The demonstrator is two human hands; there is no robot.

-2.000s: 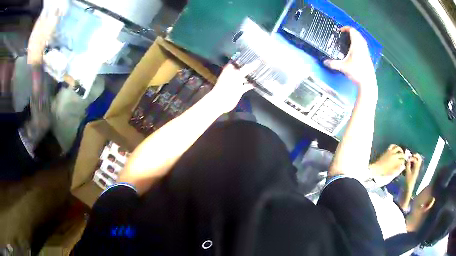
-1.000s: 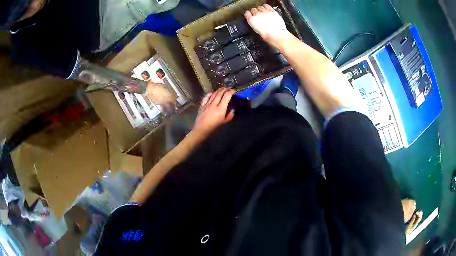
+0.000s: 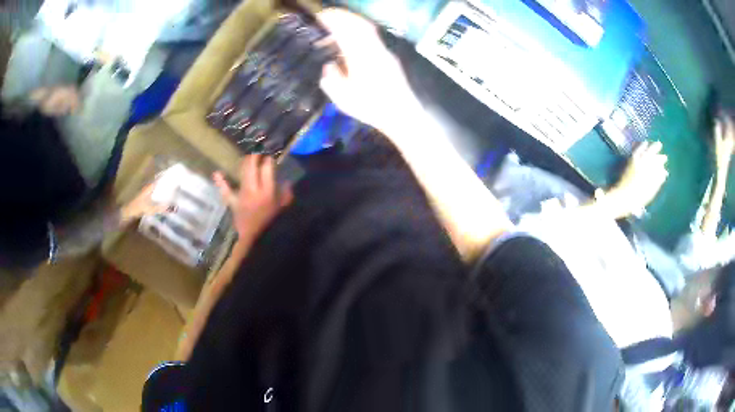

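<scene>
An open brown carton point(image 3: 187, 96) at upper left holds rows of small black boxes point(image 3: 270, 80). My left hand point(image 3: 259, 197) is at the carton's near edge, its fingers apart and empty. My right hand point(image 3: 355, 68) is at the carton's upper right end, fingers towards the black boxes; blur hides whether it grips one. The digital scale point(image 3: 504, 68) stands at upper right, its white front and blue platform point(image 3: 620, 40) partly washed out by glare. A box with pale print point(image 3: 637, 109) shows at the scale's right end.
A second carton point(image 3: 133, 249) with white boxes point(image 3: 187, 211) adjoins at left; another person's hand point(image 3: 141, 201) reaches into it. Another person's hand point(image 3: 641, 179) is over the green bench point(image 3: 673, 201) at right. Brown cardboard point(image 3: 133, 354) lies at lower left.
The view has turned, so the cartons sit further left and the scale higher. My right hand remains at the black-box carton; my left hand stays by its near edge with fingers more spread.
</scene>
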